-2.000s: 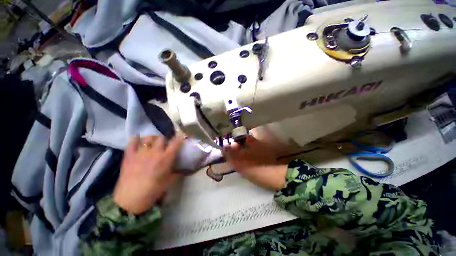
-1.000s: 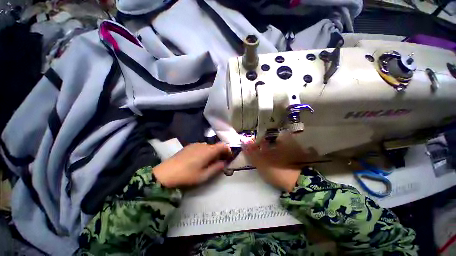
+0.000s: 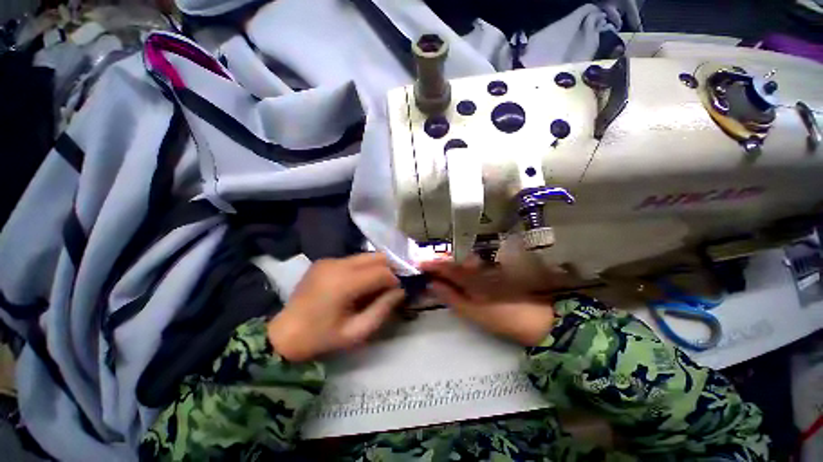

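A light-grey garment (image 3: 298,122) with black stripes runs from the left to the needle area of the cream sewing machine (image 3: 559,153). My left hand (image 3: 338,302) lies left of the needle area, its fingertips on a small dark and pale edge of the cloth. My right hand (image 3: 492,293) is partly under the machine head, blurred, its fingertips on the same edge and almost touching the left ones. The needle and presser foot are hidden by glare and fingers.
Blue-handled scissors (image 3: 690,316) lie on the white table (image 3: 424,397), right of my right hand. A printed ruler runs along the table's front edge. Grey cloth with a magenta curve (image 3: 167,63) and black cloth (image 3: 203,334) is heaped at left. A purple part shows at the upper right.
The left hand has come from flat on the grey cloth to the small edge at the needle, close to the right hand. Black cloth now shows at left. The camera view has shifted.
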